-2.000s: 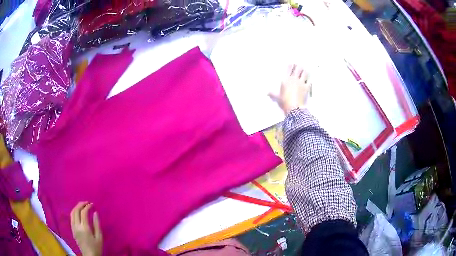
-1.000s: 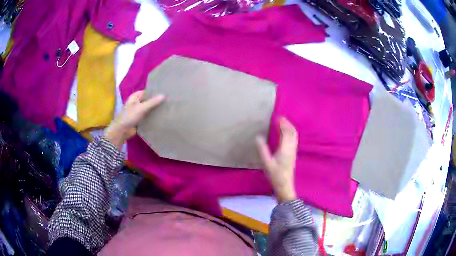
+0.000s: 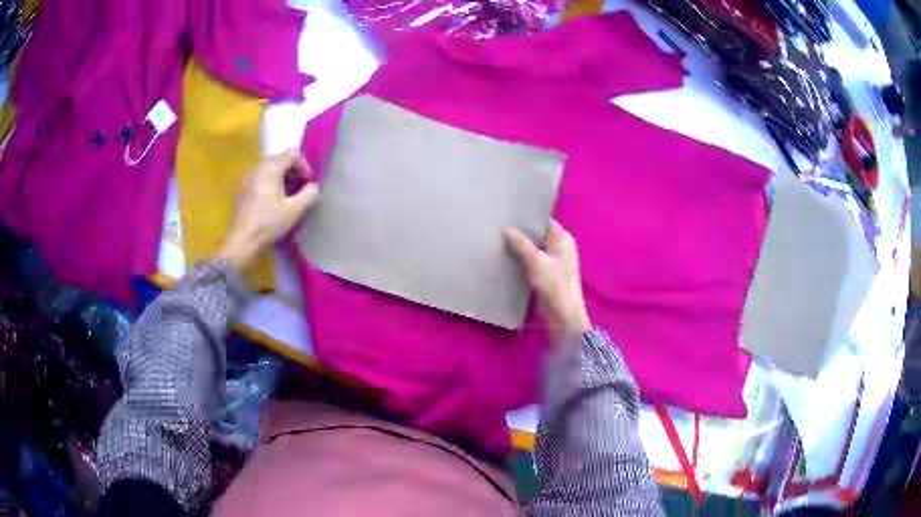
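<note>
A magenta garment lies spread on the table, one sleeve at the top. A grey-beige backing board rests on its left part. My right hand grips the board's right edge, thumb on top. My left hand is at the board's left end, with thumb and curled fingers pinching the garment's edge; what lies under the fingers is partly hidden. The board's cut left corners do not show; magenta cloth borders that end.
More magenta garments with a white hang tag lie at the left over mustard cloth. Another grey board lies at the right. Glossy bagged dark garments are at the far right, near a red-handled tool. Red strips lie near the front edge.
Since one second ago, the board has tilted slightly and its cut left corners have gone from view. My right hand has closed on its right edge; my left hand has shifted to the garment's edge.
</note>
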